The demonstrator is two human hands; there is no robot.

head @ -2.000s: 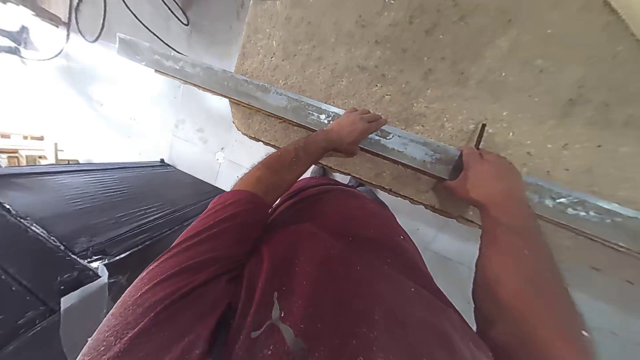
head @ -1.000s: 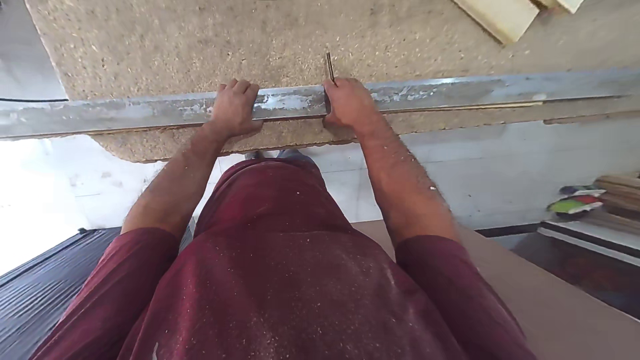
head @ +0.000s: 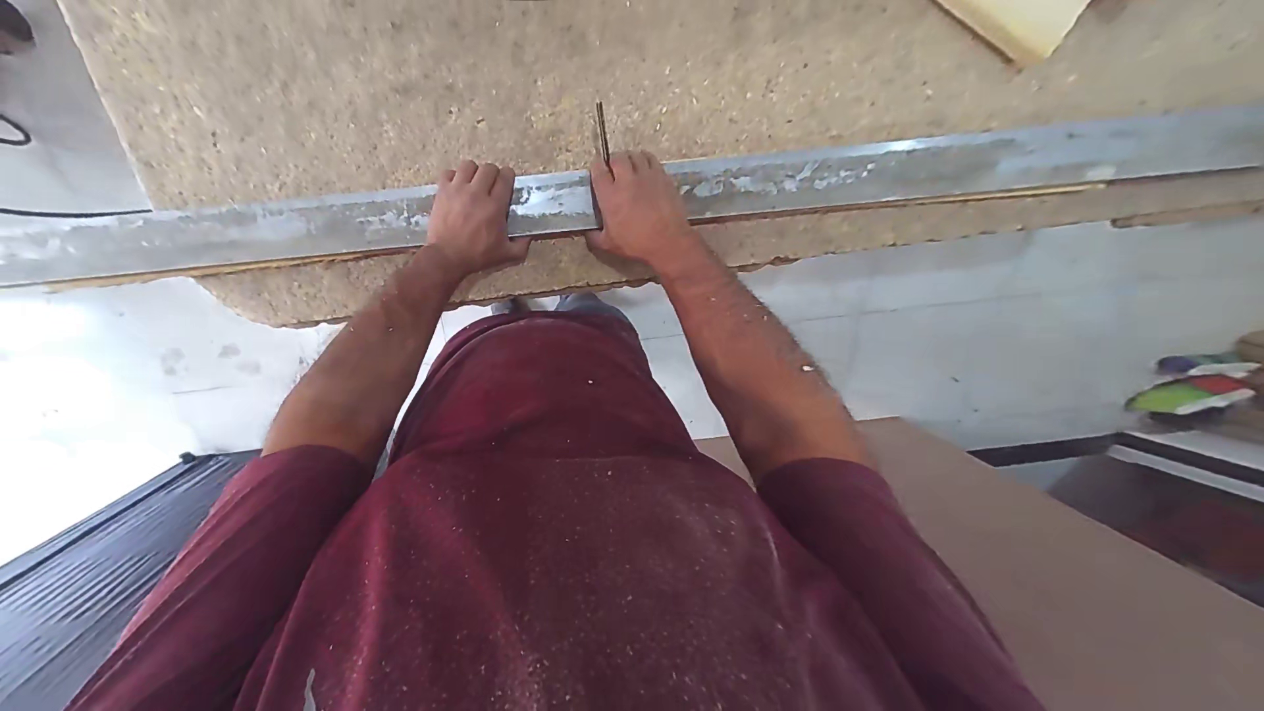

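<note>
A long, stained metal straightedge bar lies across a particleboard sheet, near its ragged front edge. My left hand grips the bar, fingers over its far side and thumb on the near side. A short way to the right, my right hand is also closed around the bar. A thin dark stick-like thing, perhaps a pencil, points away from between the right hand's fingers. Under the bar's near edge runs a thin wooden strip.
A pale wood piece lies on the board at the top right. A dark cable reaches the bar at the left. Black plastic-covered material stands at lower left, a brown panel at lower right. Colourful items lie at far right.
The view has swung a lot since two seconds ago. Both hands stay on the bar throughout, and the thin stick remains at the right hand.
</note>
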